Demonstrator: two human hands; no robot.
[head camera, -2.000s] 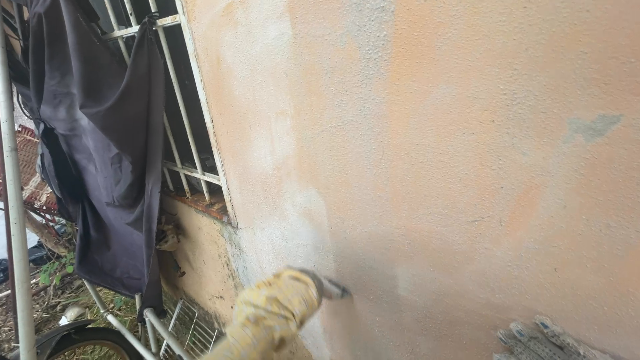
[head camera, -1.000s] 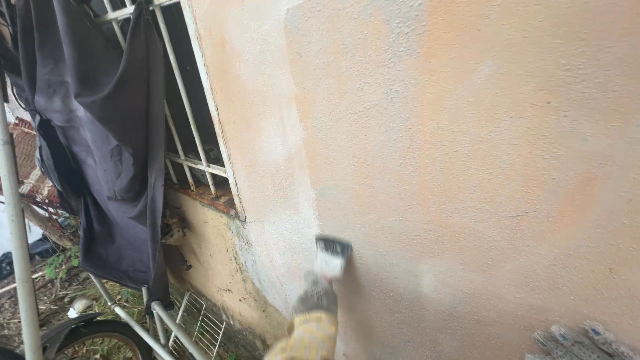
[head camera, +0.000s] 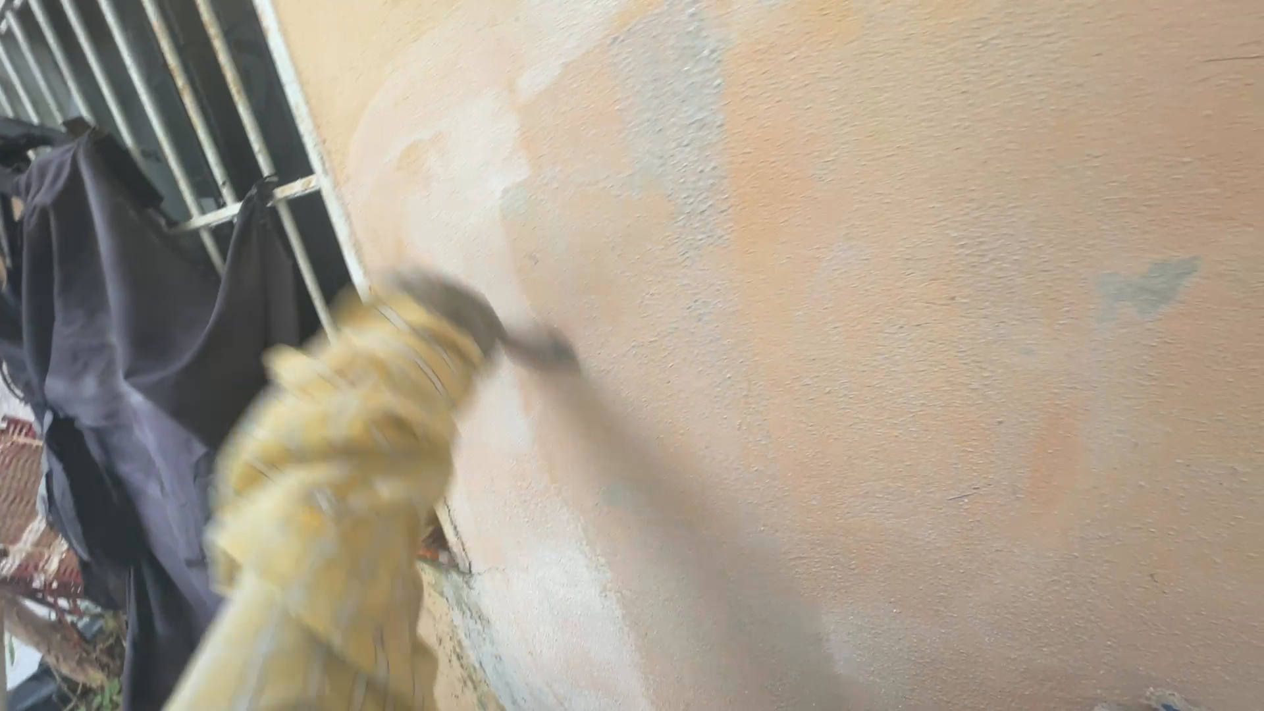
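My left hand (head camera: 449, 306), in a dark grey glove below a bunched yellow patterned sleeve, is strongly blurred. It is closed round a small tool (head camera: 543, 348), apparently a flat brush, whose dark end is at or close to the wall. The peach plaster wall (head camera: 889, 346) shows pale whitish patches beside the window and rough grey areas. A small dark grey thing (head camera: 1167, 701) shows at the bottom right edge; it may be the fingertips of my gloved right hand, but too little shows to tell.
At the left, a window grille of white metal bars (head camera: 252, 104) has rust stains. A dark cloth (head camera: 128, 326) hangs over it. Reddish slatted material (head camera: 35, 513) and some plants lie beyond, at the lower left. The window frame's edge runs close to my sleeve.
My left hand has moved up along the wall with the tool, from low beside the window's bottom corner. The view has shifted upward; the bicycle wheel and wire rack seen before are out of view.
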